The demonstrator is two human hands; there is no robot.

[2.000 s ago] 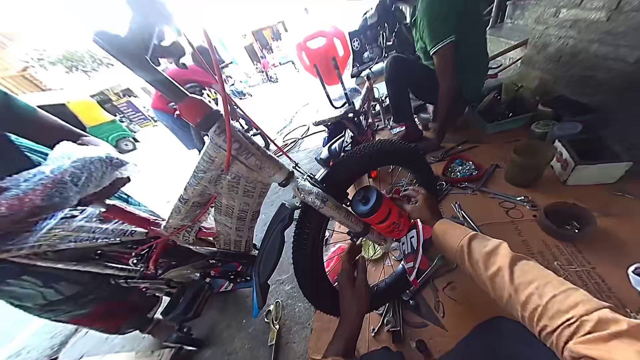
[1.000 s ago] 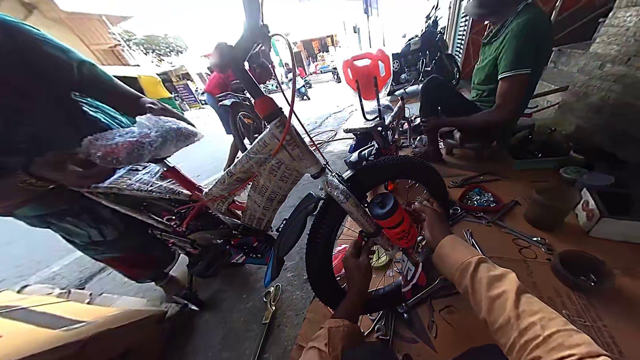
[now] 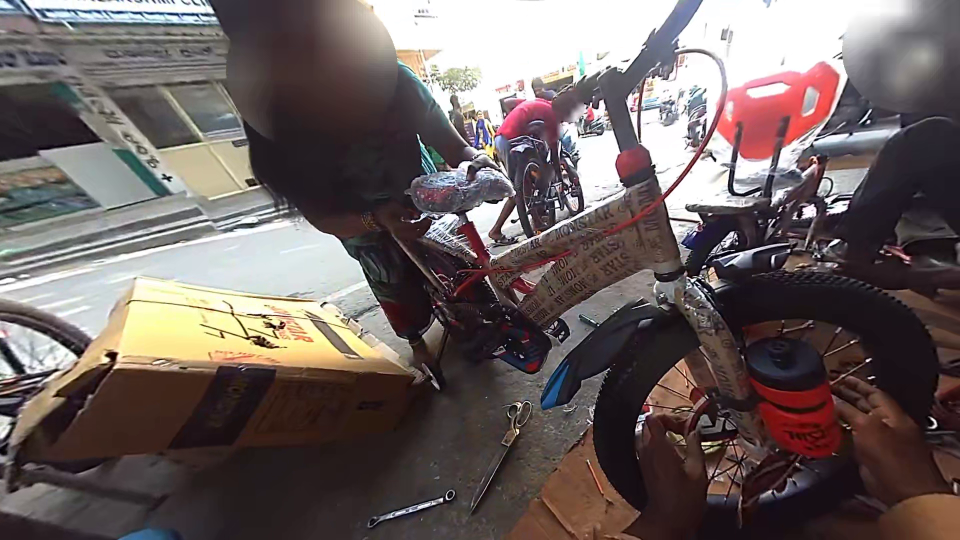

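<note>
A bicycle with a wrapped frame [image 3: 600, 255] stands before me, its front wheel's black tyre [image 3: 626, 390] at the right. My left hand [image 3: 675, 465] is at the lower fork beside the wheel hub, fingers bent around a part I cannot make out. Behind the red water bottle with a black lid [image 3: 795, 397], on the fork's right side, my right hand [image 3: 885, 435] touches the wheel area with its fingertips; what they grip is hidden. A black and blue mudguard [image 3: 600, 349] hangs behind the tyre.
Scissors [image 3: 502, 450] and a ring spanner [image 3: 411, 508] lie on the ground. A large cardboard box [image 3: 247, 367] is at the left. A person holds the plastic-wrapped saddle [image 3: 457, 191]; another sits at the right near a bicycle with a red seat back [image 3: 780, 109].
The view has swung left, bringing in the box and spanner. Both my hands stay at the front wheel beside the bottle.
</note>
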